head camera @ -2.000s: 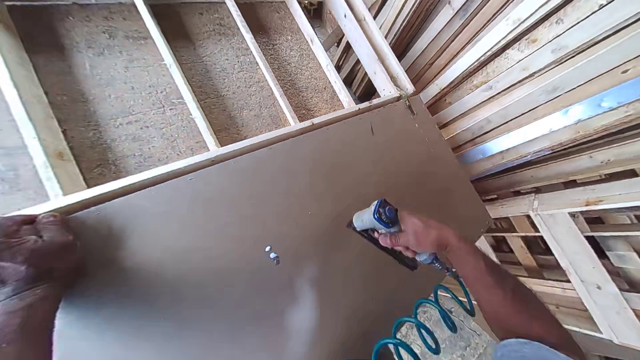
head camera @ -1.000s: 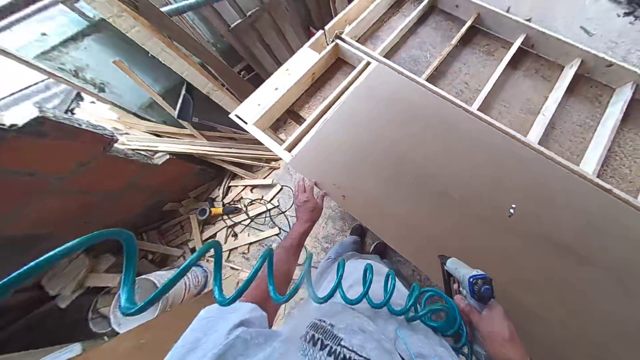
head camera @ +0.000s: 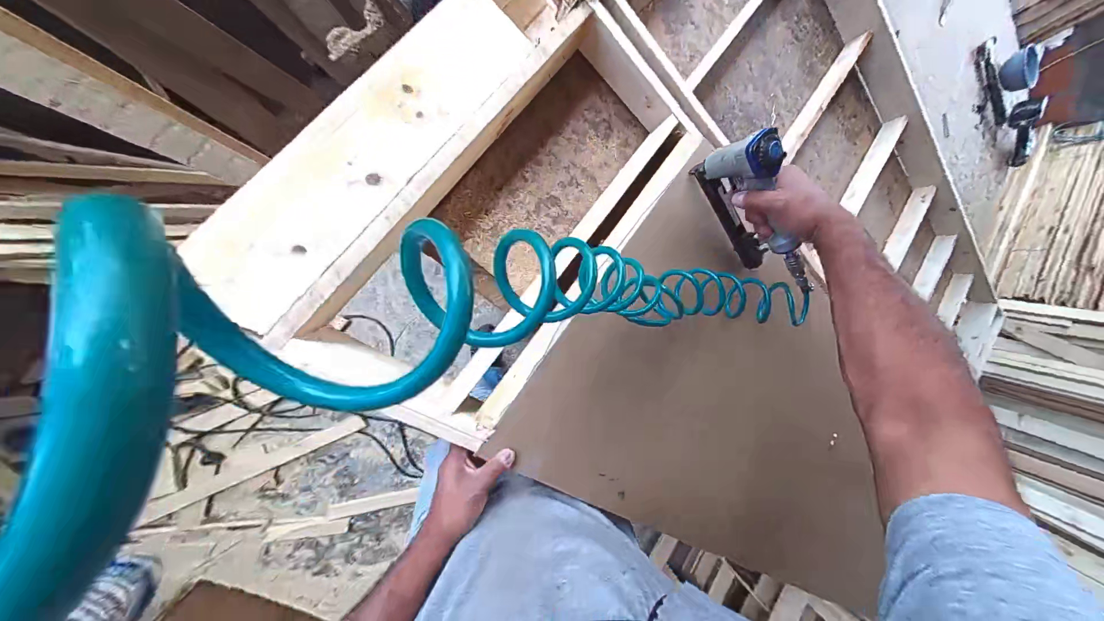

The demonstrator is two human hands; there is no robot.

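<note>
My right hand (head camera: 789, 207) grips a pneumatic stapler (head camera: 737, 194) with a grey and blue body, its nose at the upper edge of a brown fibreboard panel (head camera: 690, 405). A teal coiled air hose (head camera: 517, 289) runs from the handle across the view to the left foreground. My left hand (head camera: 474, 483) rests at the panel's near left corner, thumb on top and the fingers partly hidden below the edge. Under the panel lies a wooden frame (head camera: 526, 371) whose slats and rails show beyond its edges.
A wide pine board (head camera: 371, 164) with knots lies along the frame's left side. Wood offcuts (head camera: 250, 466) and dark cables litter the floor at lower left. Stacked lumber (head camera: 1052, 414) stands on the right. A blue cup-like container (head camera: 1019, 69) is at the upper right.
The view has swung strongly. My right hand has carried the stapler from over the panel's middle to its upper edge, by the frame rail. My left hand is still at the panel's near corner.
</note>
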